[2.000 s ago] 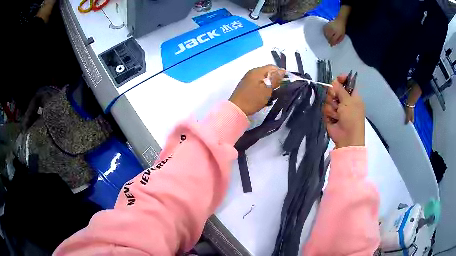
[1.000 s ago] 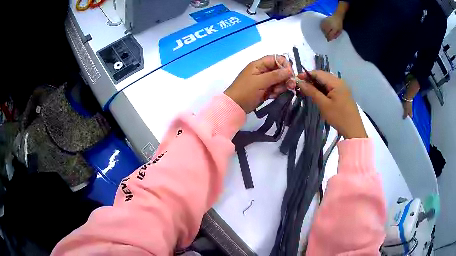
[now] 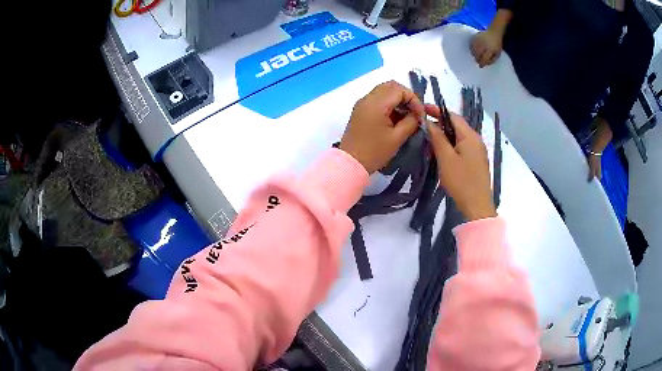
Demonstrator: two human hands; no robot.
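Long dark grey fabric strips point(image 3: 428, 290) lie in a bundle across the white table, running from under my hands to the picture's bottom edge. My left hand point(image 3: 381, 124) pinches at the top of the bundle, where a small bit of white thread point(image 3: 423, 124) shows at the fingertips. My right hand point(image 3: 464, 163) meets it there, fingertips nearly touching, and holds black thread snips point(image 3: 444, 124) pointing up. A short strip point(image 3: 361, 250) hangs apart on the left of the bundle. The knot area is mostly hidden by my fingers.
A white table point(image 3: 290, 156) carries a blue JACK label point(image 3: 308, 61) and a black bobbin tray point(image 3: 179, 87). Scissors handles point(image 3: 134, 6) show at top left. Blue crates with cloth point(image 3: 170, 239) stand left. A person in dark clothes point(image 3: 573, 58) is across the table. A white machine part point(image 3: 581, 333) is lower right.
The white strand was stretched between my hands, then looped at the fingertips; now little of it shows. My hands have come together, and the snips now point up between them.
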